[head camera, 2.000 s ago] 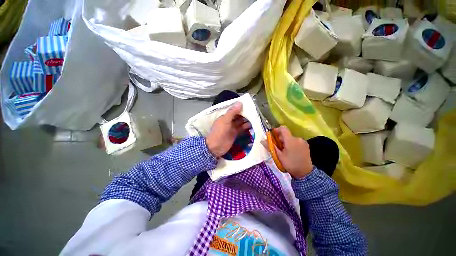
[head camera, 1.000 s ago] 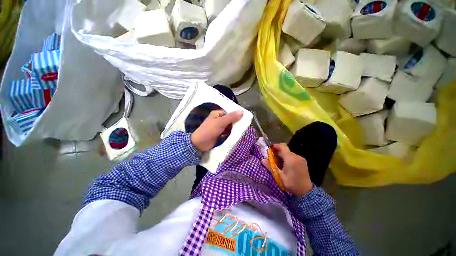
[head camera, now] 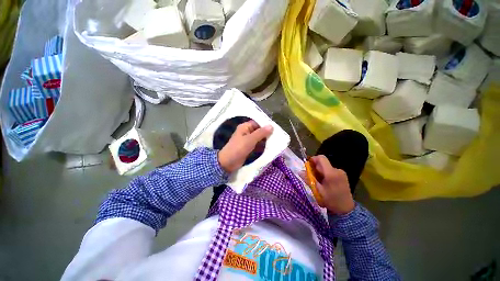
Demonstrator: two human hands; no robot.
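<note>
A cream-white cube piece (head camera: pixel 274 144) is over my lap, one square face up, with a dark blue round patch partly under my fingers. My left hand (head camera: pixel 244 145) grips it, fingers over the patch. My right hand (head camera: pixel 332 185) holds scissors (head camera: pixel 313 178) by their orange handles. The silver blades point up and away, just right of the piece's right corner, apart from it. Whether the blades are spread cannot be told.
A white woven sack (head camera: pixel 181 77) and a yellow sack (head camera: pixel 329 118) hold white cubes. A smoother white sack (head camera: pixel 90 104) at left holds striped pieces (head camera: pixel 46 74). A single cube (head camera: pixel 129 151) lies on the grey tiled floor (head camera: pixel 71 192). A gingham apron (head camera: pixel 263 200) lies beneath the work.
Since two seconds ago, the piece has turned and its right edge has come away from the scissors. In the last second, the piece and scissors have shifted slightly right.
</note>
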